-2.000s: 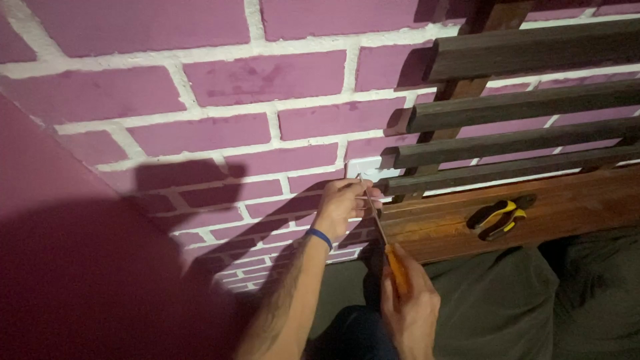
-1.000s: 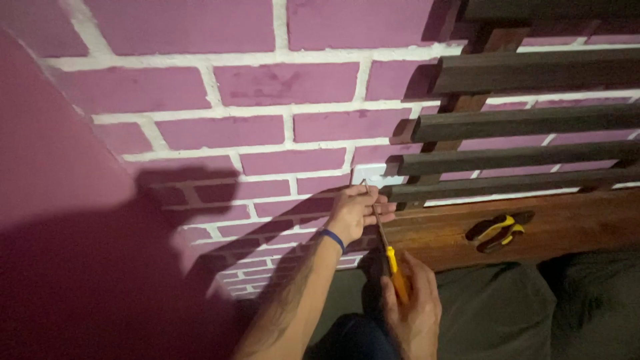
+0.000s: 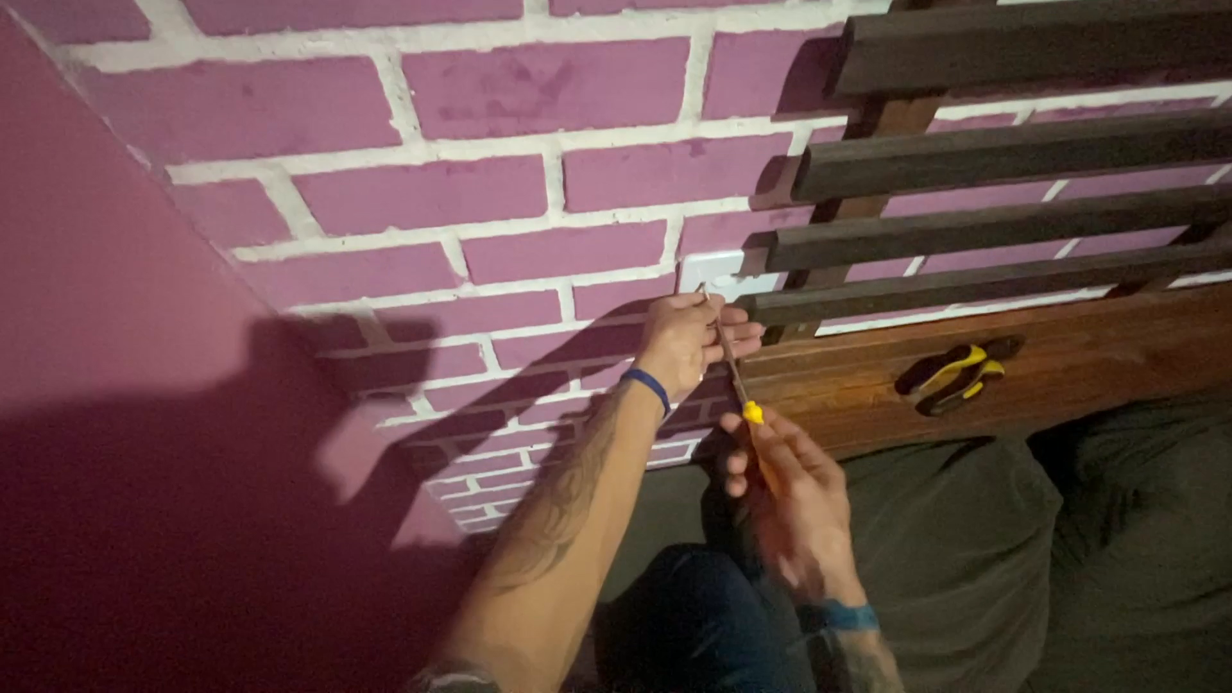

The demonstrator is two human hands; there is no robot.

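Observation:
Against the brick-patterned wall sits a white wall plate (image 3: 712, 271), partly behind the fingers of my left hand (image 3: 680, 339). That hand's thumb and fingers close around the tip end of a screwdriver (image 3: 730, 360) with a long thin shaft, just below the plate. My right hand (image 3: 797, 486) is wrapped around its yellow-orange handle, lower down. Whether the tip touches the plate or a screw cannot be told. Pliers with black and yellow handles (image 3: 962, 377) lie on the wooden ledge to the right.
Dark wooden slats (image 3: 972, 226) run across the wall at the right, close beside the plate. Below them a brown wooden ledge (image 3: 847, 395) extends rightward. Dark cushions or fabric (image 3: 948, 549) lie under the ledge. A plain purple wall (image 3: 125, 318) stands at the left.
The fingers of my right hand have loosened and shifted on the screwdriver handle. My left hand stays by the wall plate.

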